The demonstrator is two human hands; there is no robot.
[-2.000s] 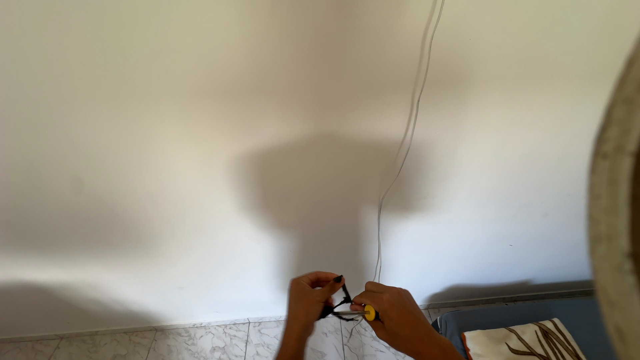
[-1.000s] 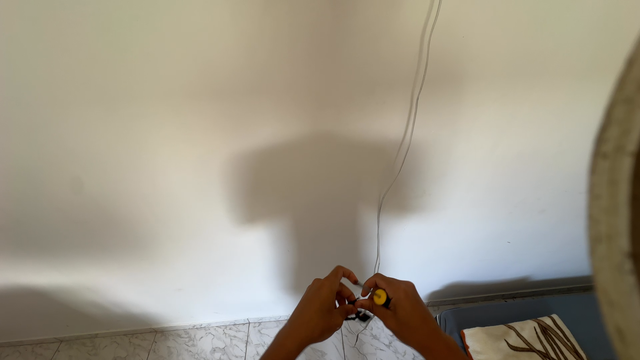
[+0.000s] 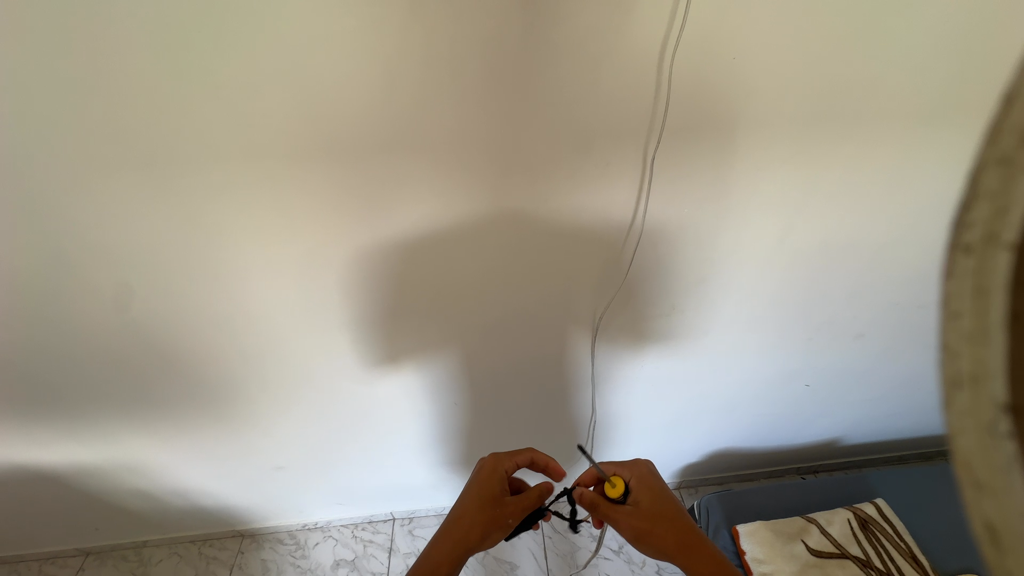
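At the bottom centre, my left hand [image 3: 512, 496] grips a slim black piece [image 3: 526, 524] between its thumb and lower fingers, its index finger raised and curved. Just to the right, my right hand [image 3: 636, 508] holds a screwdriver with a yellow and black handle [image 3: 614, 487]; its thin shaft points up and left. The thumb and index finger of that hand also pinch a twisted black cord or wire [image 3: 572, 510], which reaches across to the black piece. A thin pale cable [image 3: 640, 216] runs down the wall to my right hand and shows again below it.
Ahead stands a pale wall [image 3: 240, 240] with a soft shadow on it. Marbled floor tiles [image 3: 320, 552] meet its foot. At lower right, a cream cloth with brown branch shapes [image 3: 832, 540] lies on a blue-grey padded surface [image 3: 768, 492]. A curved, worn rim [image 3: 972, 320] fills the right edge.
My hands were close together a second ago and are now slightly apart, with the black cord showing between them. The screwdriver's shaft now points up and left; two seconds ago it lay roughly level.
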